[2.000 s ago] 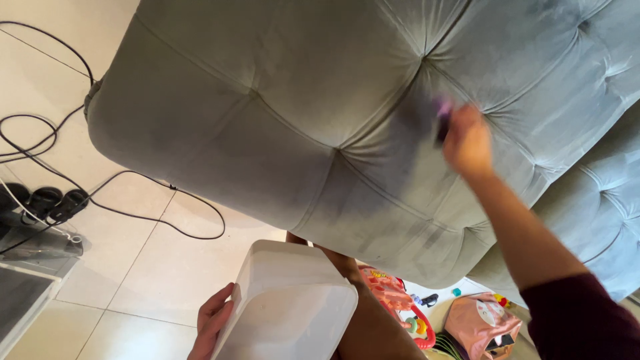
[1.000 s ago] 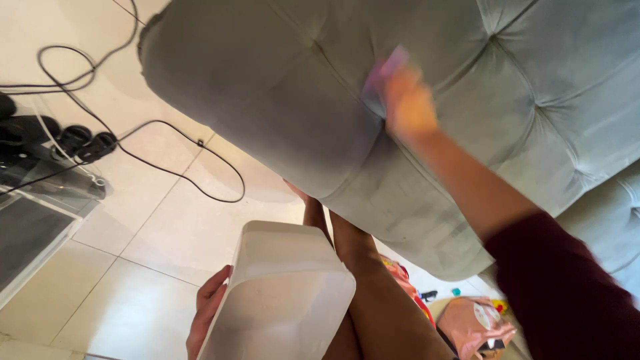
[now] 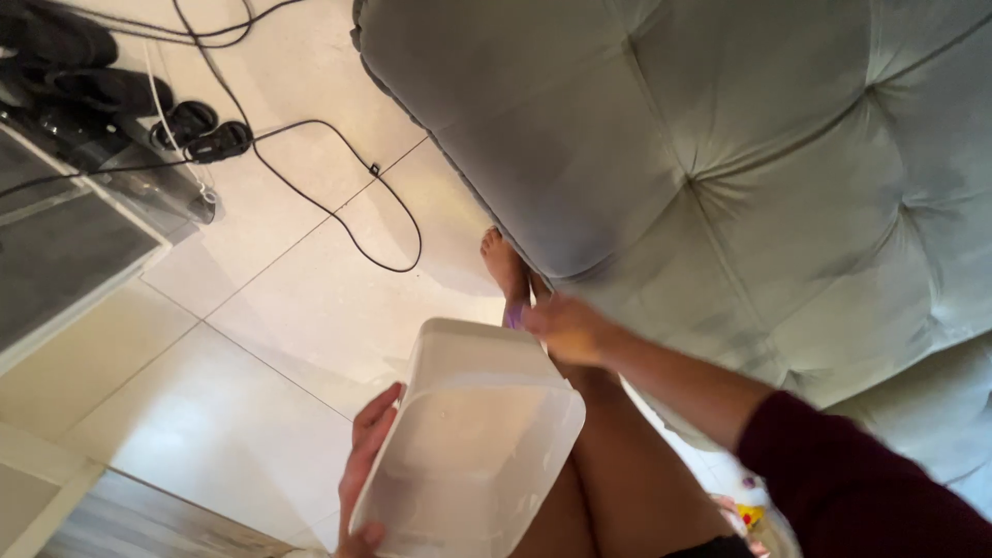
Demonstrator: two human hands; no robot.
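My left hand (image 3: 367, 465) grips the left rim of a translucent white plastic tub (image 3: 473, 434), held tilted above my legs. Clear liquid seems to lie in the tub, though I cannot tell for certain. My right hand (image 3: 570, 329), blurred, is closed on a small purple thing (image 3: 514, 315), mostly hidden by the fingers; its kind cannot be told. That hand is just above the tub's far right corner, beside the lower edge of a grey tufted velvet sofa cushion (image 3: 620, 194). Darker patches show on the cushion's fabric near its rounded corner.
Black cables (image 3: 341, 221) loop over the pale tiled floor (image 3: 287, 341). Black shoes (image 3: 217, 142) and a glass-sided cabinet or table (image 3: 77, 232) stand at the left. My bare foot (image 3: 502, 260) is beside the sofa. A yellow and red item (image 3: 749, 515) lies at lower right.
My right hand has come down off the cushion toward the tub, still with the purple thing. My left hand keeps hold of the tub. The view has shifted left.
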